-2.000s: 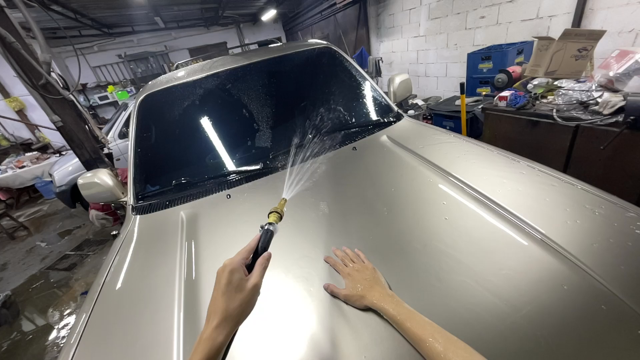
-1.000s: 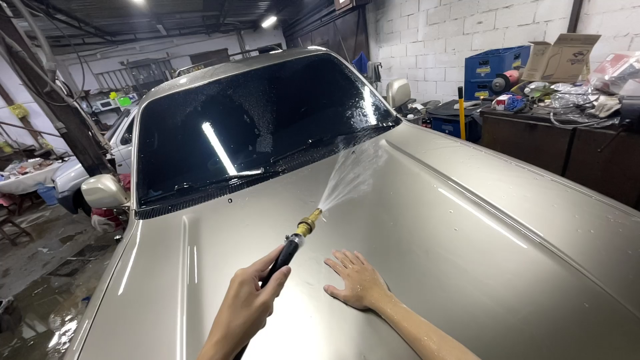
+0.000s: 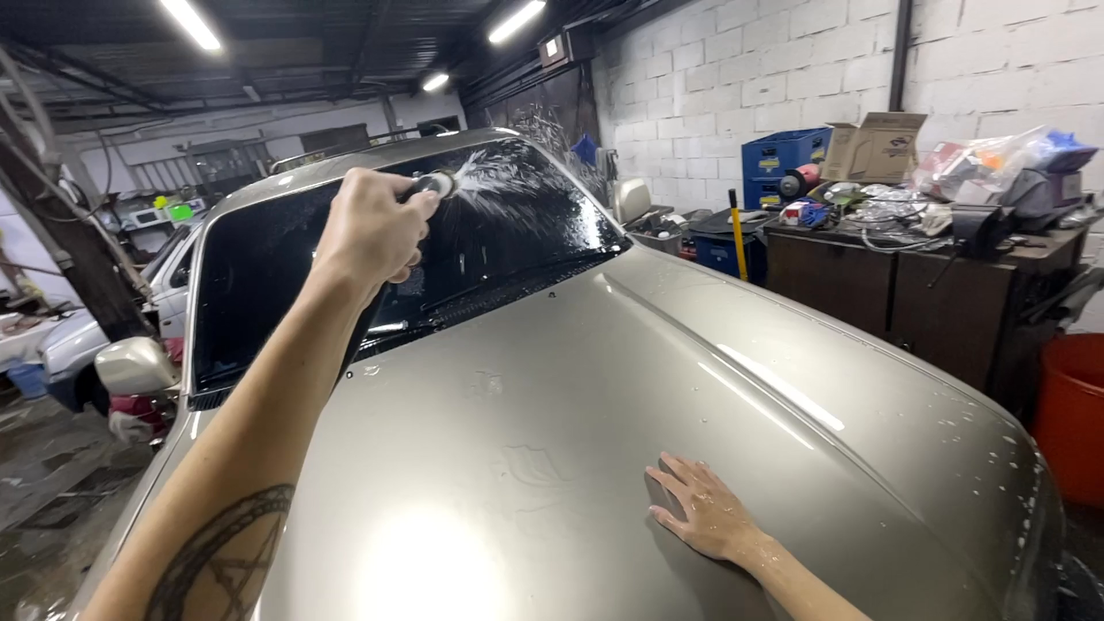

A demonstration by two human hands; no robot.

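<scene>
My left hand is raised in front of the windshield, closed around a hose spray nozzle. Water fans out of the nozzle onto the upper right of the glass, and droplets fly past the roof edge. My right hand, wet, rests palm down with fingers spread on the beige car hood and holds nothing. Thin films of water and drops lie on the hood. A wiper sits along the base of the glass.
At right, a workbench carries a cardboard box, plastic bags and a bench vise; blue crates stand behind. An orange bucket is at the far right. Side mirrors jut from both sides. Another car stands left on the wet floor.
My left hand has lifted the nozzle from over the hood to in front of the windshield; the spray has moved from the glass base to the upper glass. The view has tilted up.
</scene>
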